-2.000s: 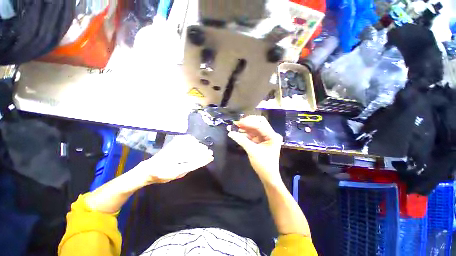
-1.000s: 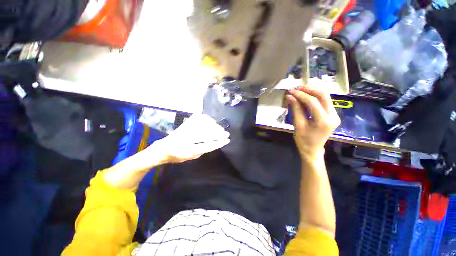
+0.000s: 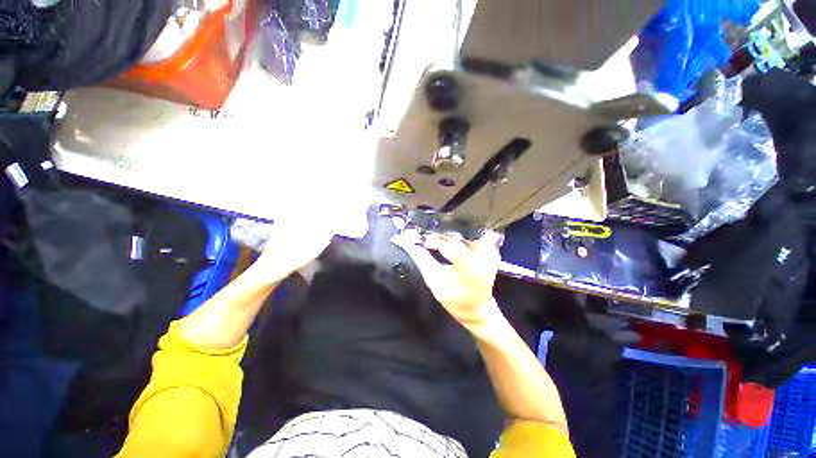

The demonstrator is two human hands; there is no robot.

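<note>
The beige machine head [image 3: 537, 134] with a slanted black slot and a yellow warning triangle stands in front of me. Black garment cloth [image 3: 358, 344] hangs from below the head over the lap. My left hand [image 3: 309, 237] is at the cloth, left of the clamp; it is overexposed and its fingers are hard to make out. My right hand [image 3: 461, 273] has its fingertips at the small shiny button clamp [image 3: 400, 217]. Whether it holds a button cannot be seen.
Yellow snips [image 3: 586, 230] lie on the dark mat at right. Clear plastic bags [image 3: 725, 161] and black cloth are further right. Blue crates [image 3: 673, 402] and a red one are below right. An orange-red container [image 3: 192, 67] is at upper left, dark garments at far left.
My right hand has moved left from beside the button tray to the clamp. My left hand has moved left and up on the cloth. The view has shifted, and the machine head now hides the trays.
</note>
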